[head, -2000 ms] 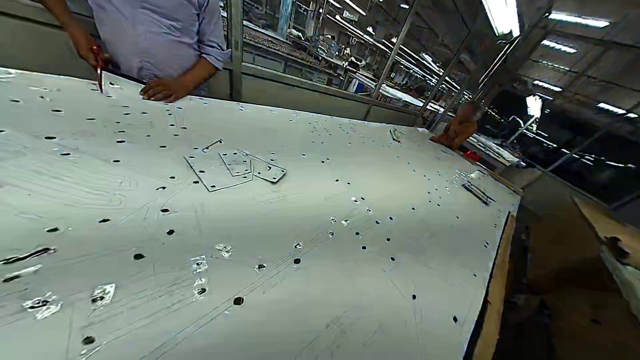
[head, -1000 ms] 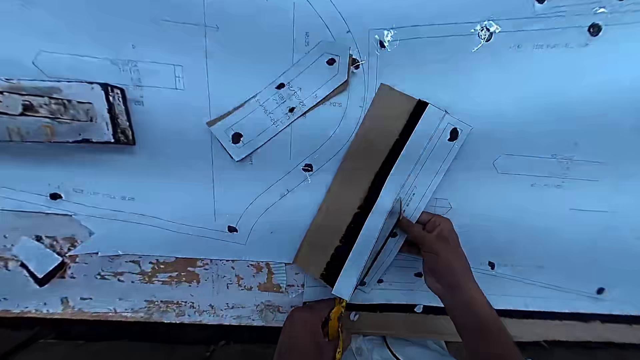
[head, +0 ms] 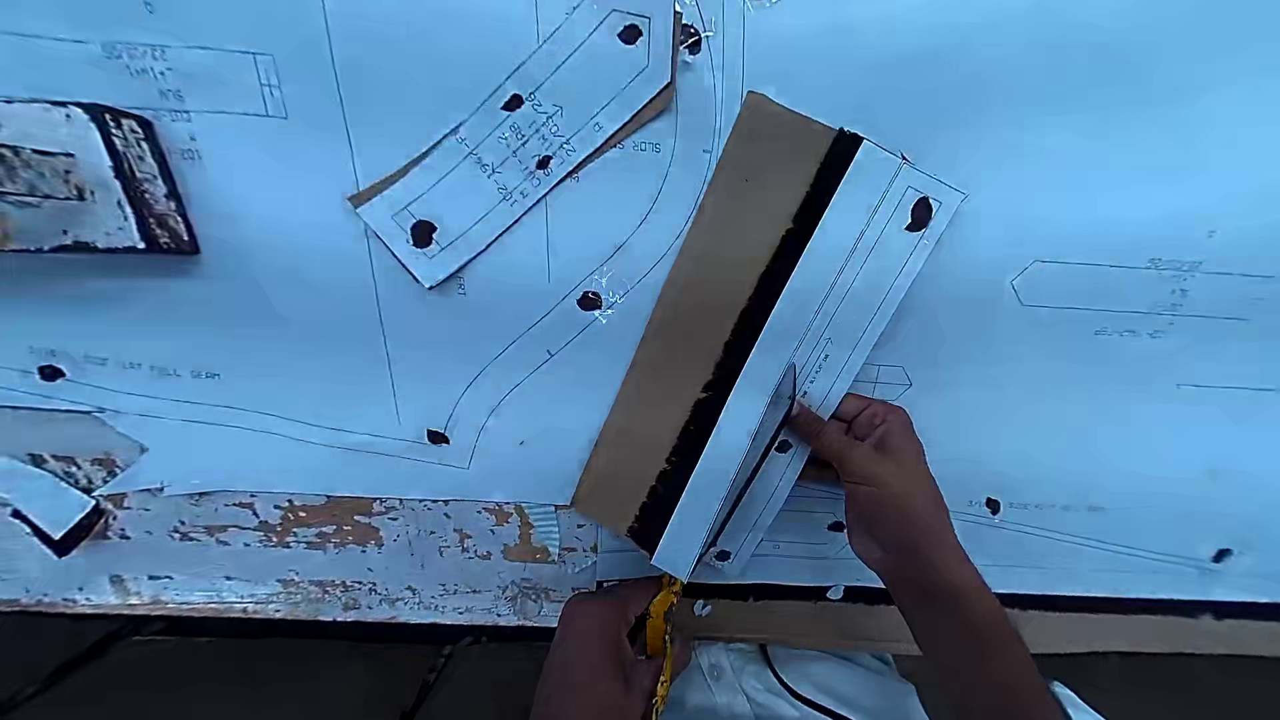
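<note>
In the head view, my left hand (head: 610,650) is closed around the yellow handles of a pair of scissors (head: 658,640) at the table's front edge. Their metal blades lie along a slit in a white paper pattern piece (head: 800,290) on brown card with a black painted band. The slit runs up from the piece's lower end. My right hand (head: 880,470) pinches the strip on the right of the slit, thumb on top near the blade tip. A smaller pointed paper-and-card piece (head: 515,145) with dark holes lies to the upper left.
A large white marker sheet (head: 300,330) with printed pattern outlines and dark holes covers the table. At left are a worn block-like object (head: 75,180) with dark edges and a scrap (head: 45,500). The worn table edge (head: 330,550) runs along the front, near white clothing (head: 790,685).
The view has swung down from the long table and a co-worker to my hands, the scissors and the pattern pieces. Over the last second, the hands have hardly moved against the card.
</note>
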